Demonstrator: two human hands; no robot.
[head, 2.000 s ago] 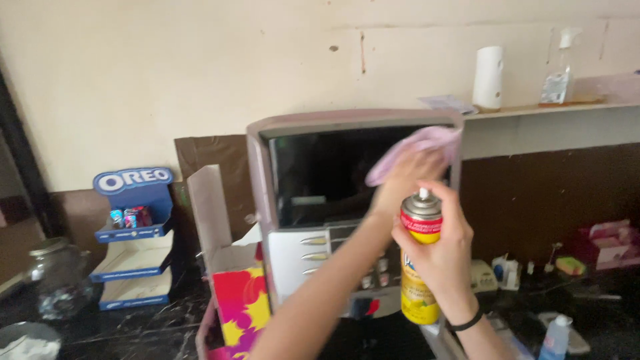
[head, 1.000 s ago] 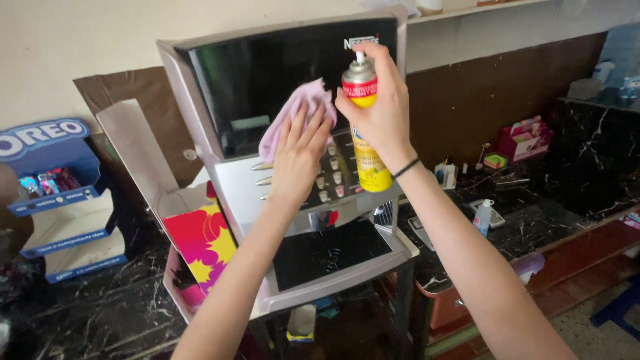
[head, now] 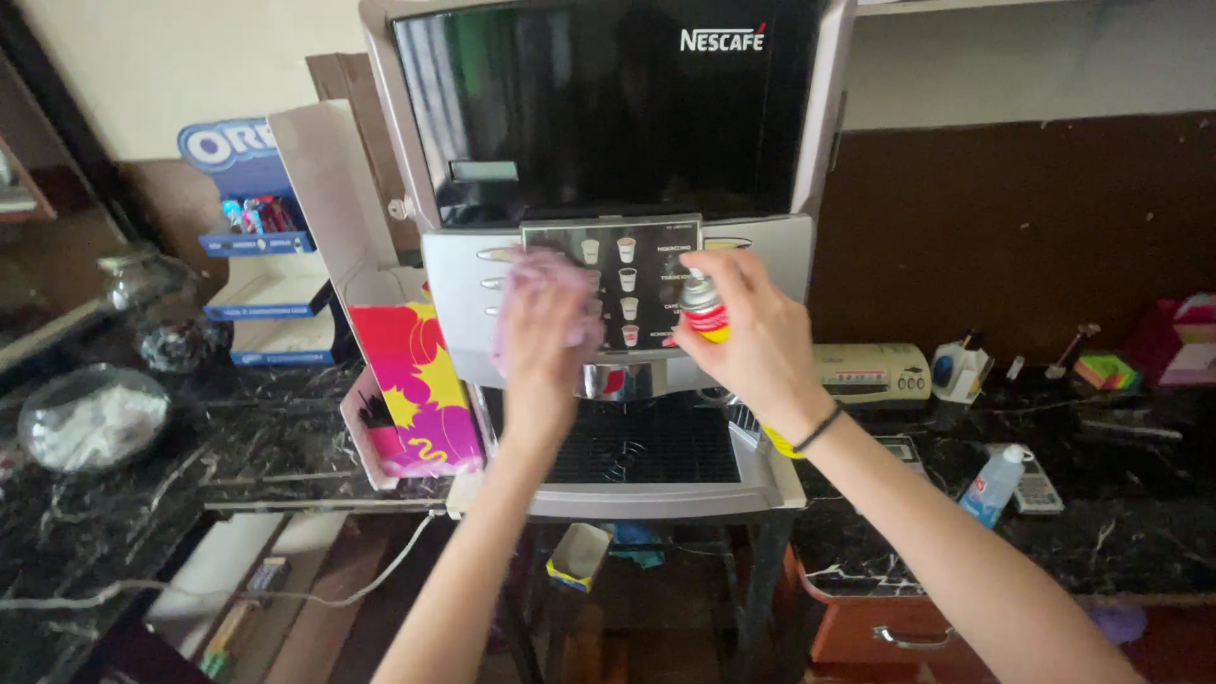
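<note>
A Nescafé coffee vending machine (head: 608, 123) stands in front of me, its dark upper panel above a silver front. My left hand (head: 546, 332), blurred, presses a pink cloth (head: 543, 275) on the left part of the silver front, beside the drink selection panel (head: 627, 280). In my right hand (head: 755, 328) is a yellow and red aerosol can (head: 703, 309), gripped around its upper part with a finger at the nozzle. The hand hides the can's middle, and its lower end shows under the wrist. Below both hands lies the machine's black drip tray (head: 627, 451).
Left of the machine are a colorful cardboard display (head: 408, 380), a blue Oreo stand (head: 266, 309) and a glass bowl (head: 95, 418). On the right counter are a cream-colored device (head: 869, 372), a clear bottle (head: 996, 484) and a calculator (head: 1037, 489). A white cable (head: 370, 579) hangs at lower left.
The cloth in my left hand has gone from the dark upper panel down to the silver front. The can stays in my right hand, now lower against the machine. The view has shifted.
</note>
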